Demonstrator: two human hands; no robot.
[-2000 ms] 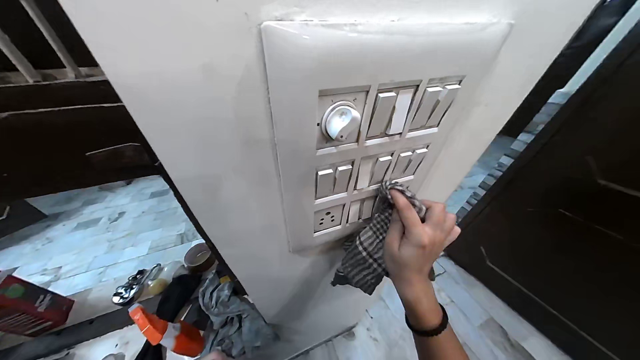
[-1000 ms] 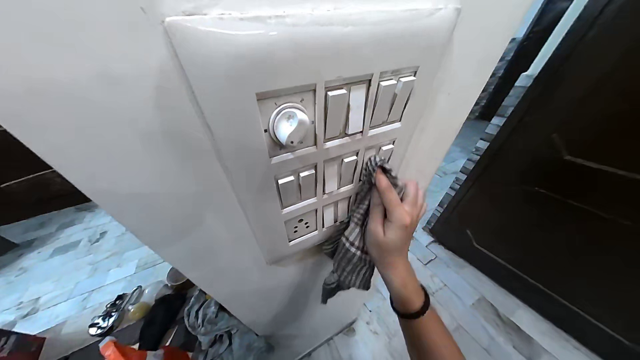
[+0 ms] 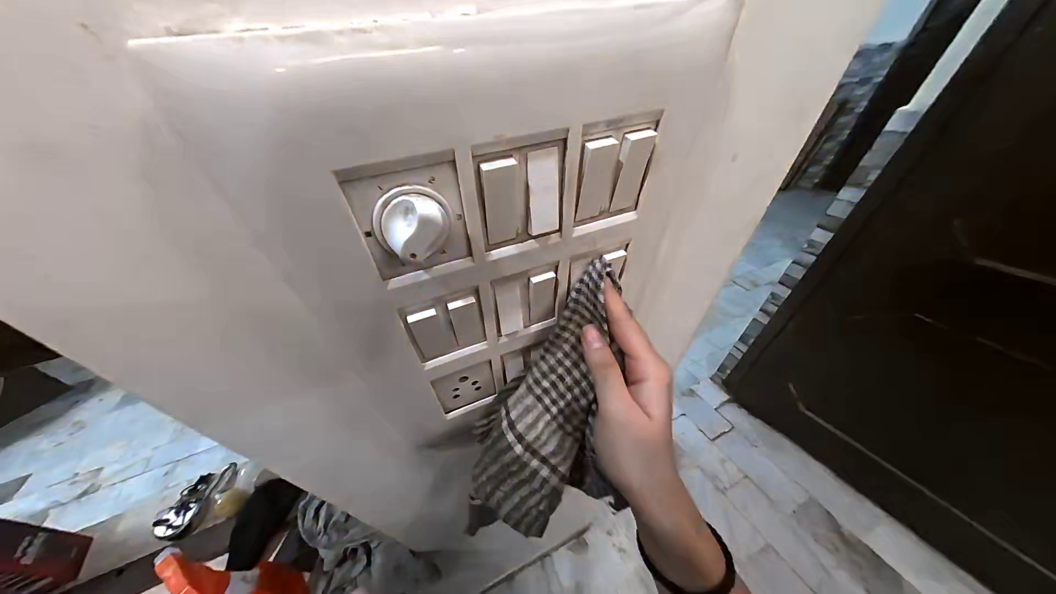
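My right hand [image 3: 639,400], with a dark band on its wrist, holds a black-and-white checkered cloth [image 3: 536,429] between thumb and fingers. The cloth's upper end touches the right pair of switches in the middle row of a white wall switchboard [image 3: 272,206]. Its lower part hangs over the bottom row and hides some of the switches there. A round silver-toned regulator knob [image 3: 412,223] is at the board's upper left, and a socket [image 3: 464,388] is at its lower left. Rocker switches [image 3: 501,202] fill the other openings. My left hand is not in view.
Below the wall at the lower left lie an orange spray-bottle head [image 3: 194,575], a grey crumpled cloth [image 3: 351,540], a black item [image 3: 264,520] and a dark red box [image 3: 41,553]. A dark door [image 3: 924,330] stands at right above the tiled floor [image 3: 767,495].
The view has moved closer to the switchboard. My right hand still holds the checkered cloth, whose upper end has moved up from the lower switches to the middle row's right pair.
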